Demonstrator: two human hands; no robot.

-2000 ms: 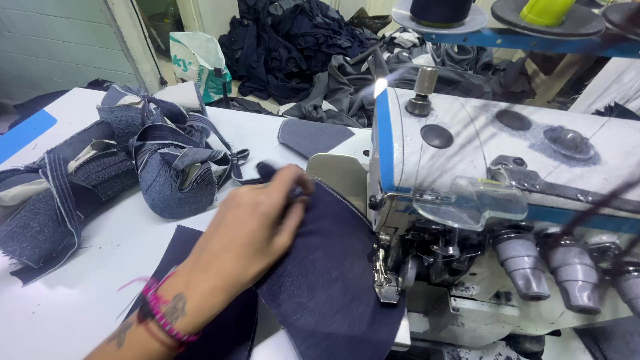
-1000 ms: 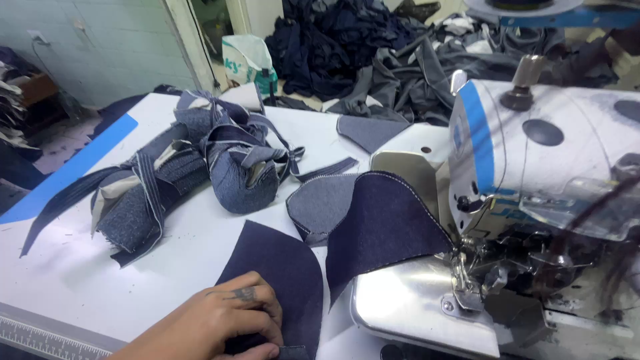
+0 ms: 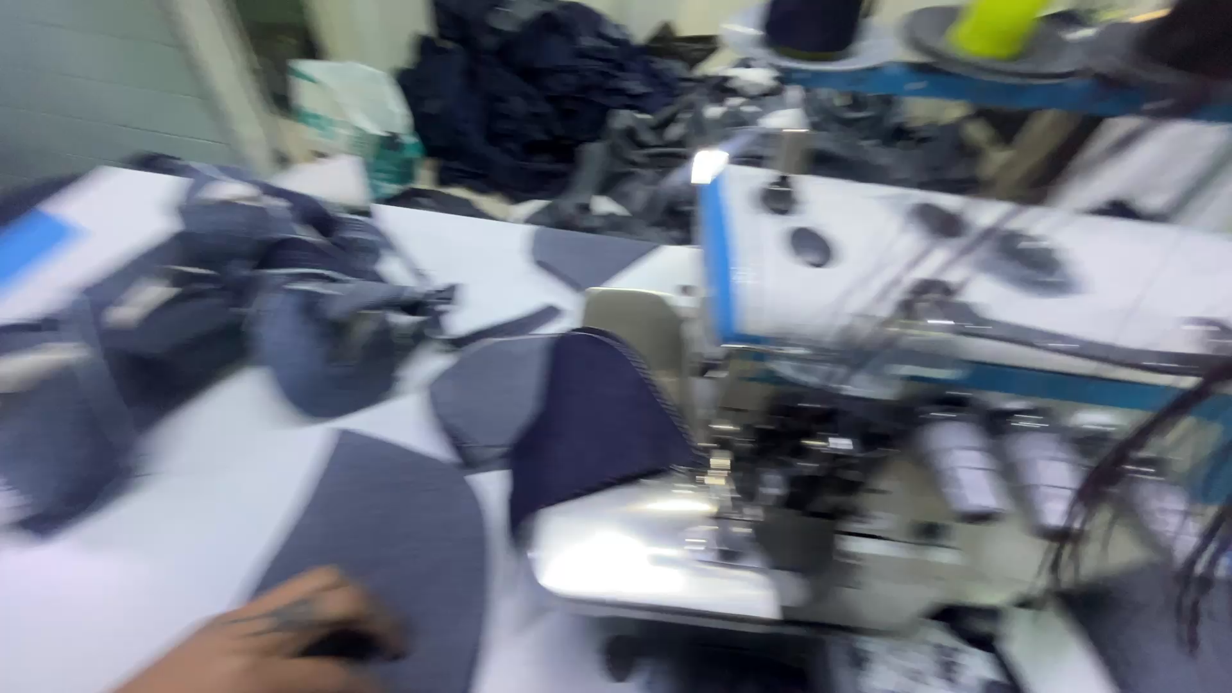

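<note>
My left hand [image 3: 279, 635], blurred, lies at the lower left with curled fingers over the lower part of a grey-blue denim piece [image 3: 395, 539]. Whether the fingers pinch the cloth cannot be told. Right of it, a dark navy fabric piece [image 3: 597, 423] with a stitched edge reaches the presser foot area [image 3: 722, 472] of an overlock sewing machine [image 3: 953, 279]. A paler denim piece [image 3: 491, 385] lies partly under the navy one, left of the machine's metal plate [image 3: 645, 558]. My right hand is out of view.
Bundled denim parts [image 3: 318, 327] lie on the white table [image 3: 212, 462] at left. Another grey-blue piece [image 3: 587, 255] lies near the far edge. Behind are a plastic bag [image 3: 356, 115] and heaped dark cloth [image 3: 539, 96]. Thread cones [image 3: 996, 24] stand above the machine.
My left hand has left the navy fabric at the machine, where it was two seconds ago, for the piece at lower left. That piece looked dark navy a second ago and now looks paler.
</note>
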